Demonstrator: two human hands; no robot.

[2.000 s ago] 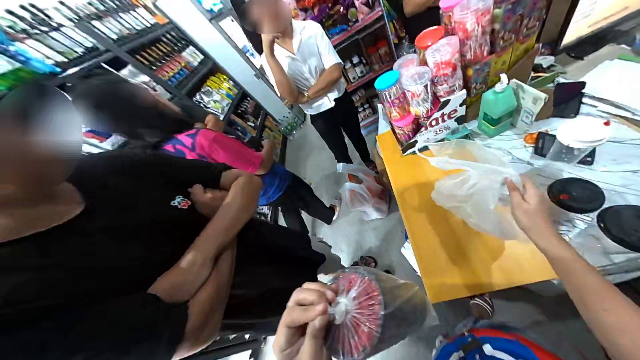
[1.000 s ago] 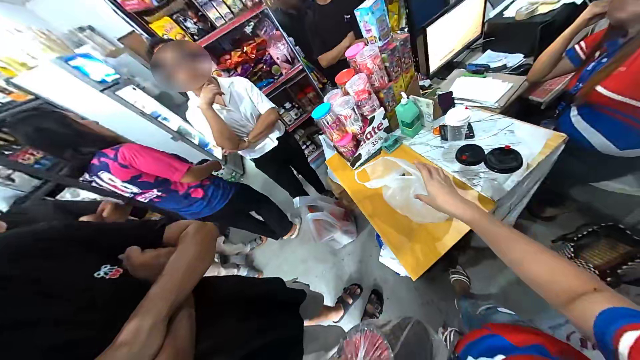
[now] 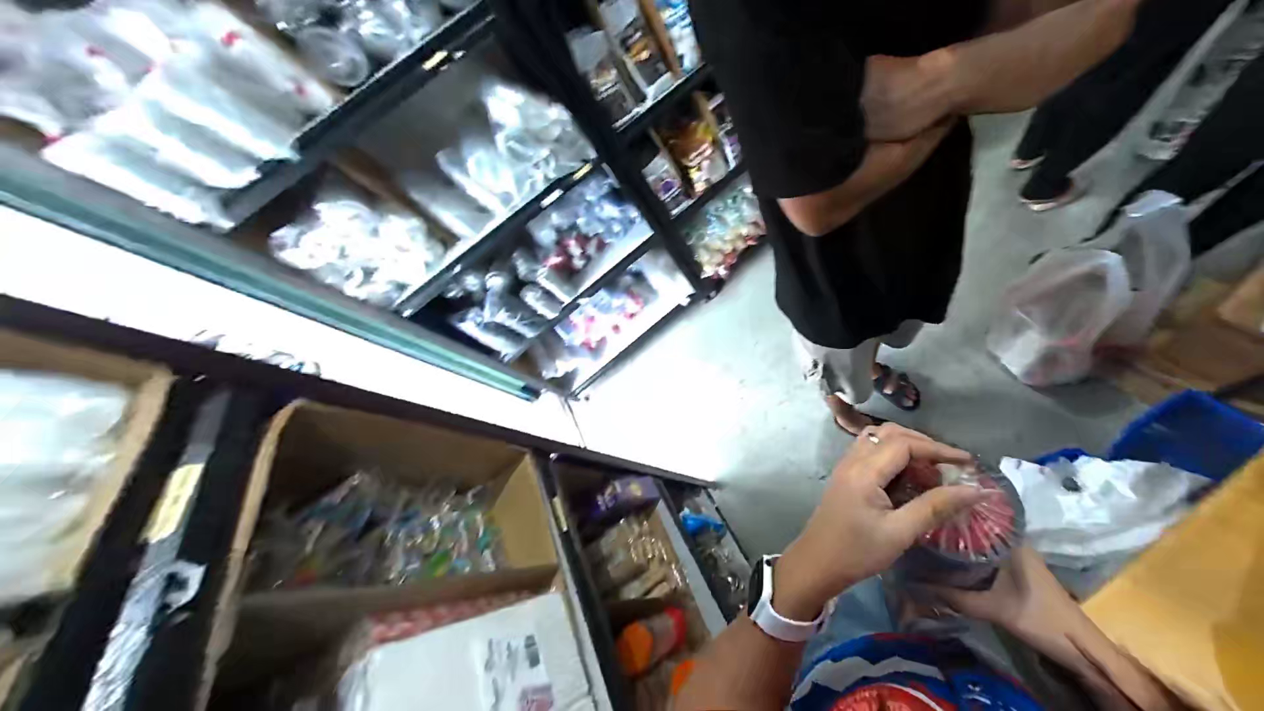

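A round clear plastic pack with red, finely striped contents (image 3: 973, 518) is held low in front of me. My left hand (image 3: 874, 504), with a ring and a white-banded watch (image 3: 785, 617) on the wrist, pinches its top with thumb and fingers. Beneath the pack, my right hand (image 3: 1007, 592) supports its underside, partly hidden by it. Just beyond the pack lies a white plastic bag (image 3: 1101, 499) beside a blue container (image 3: 1200, 434).
Shelves of clear plastic bags (image 3: 504, 148) stand at upper left. Cardboard boxes of packed goods (image 3: 395, 523) fill the lower left. A person in black (image 3: 849, 118) stands ahead. A filled plastic bag (image 3: 1066, 306) rests on the floor; a yellow tabletop (image 3: 1185, 592) juts in at right.
The view has swung left toward the shelves. My right hand has let go of the white bag on the yellow table and is now under the striped pack.
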